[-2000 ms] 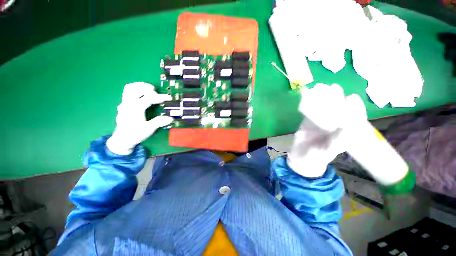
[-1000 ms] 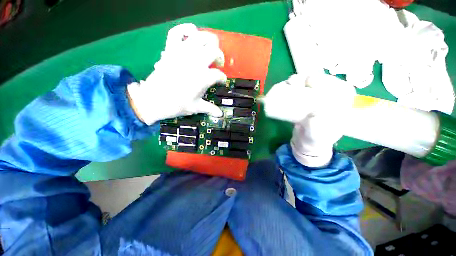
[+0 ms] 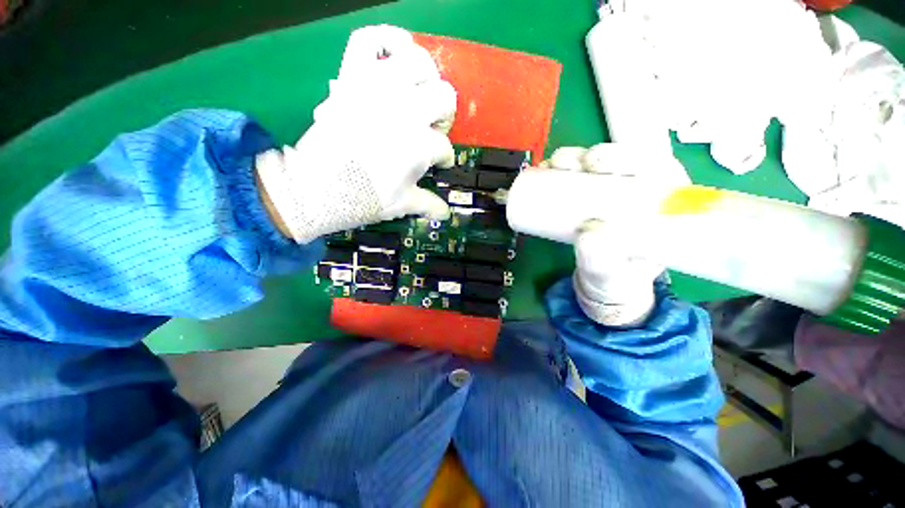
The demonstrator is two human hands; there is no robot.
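Observation:
The green PCB panel (image 3: 433,252) with groups of black blocks lies on the red-orange backing pad (image 3: 501,87). White adhesive lines show between the lower-left blocks, and a short white line shows at the upper-right group. My gloved left hand (image 3: 372,139) lies over the panel's upper left, its thumb and a fingertip apart at the boards, and hides the blocks beneath. My gloved right hand (image 3: 620,260) grips the thick white dispensing syringe (image 3: 759,238), which has a yellow label. Its narrow end is over the upper-right blocks; its green ribbed cap (image 3: 875,276) points right. The needle is barely visible.
The pad and panel lie near the front edge of the green mat (image 3: 248,325). A crumpled white cloth heap (image 3: 724,74) lies at upper right, with a spare white tube (image 3: 617,84) beside it. A purple sleeve (image 3: 855,359) shows at lower right.
My left hand has moved from the panel's left edge onto its upper left. My right hand has brought the syringe in from the right, its tip now over the upper-right blocks.

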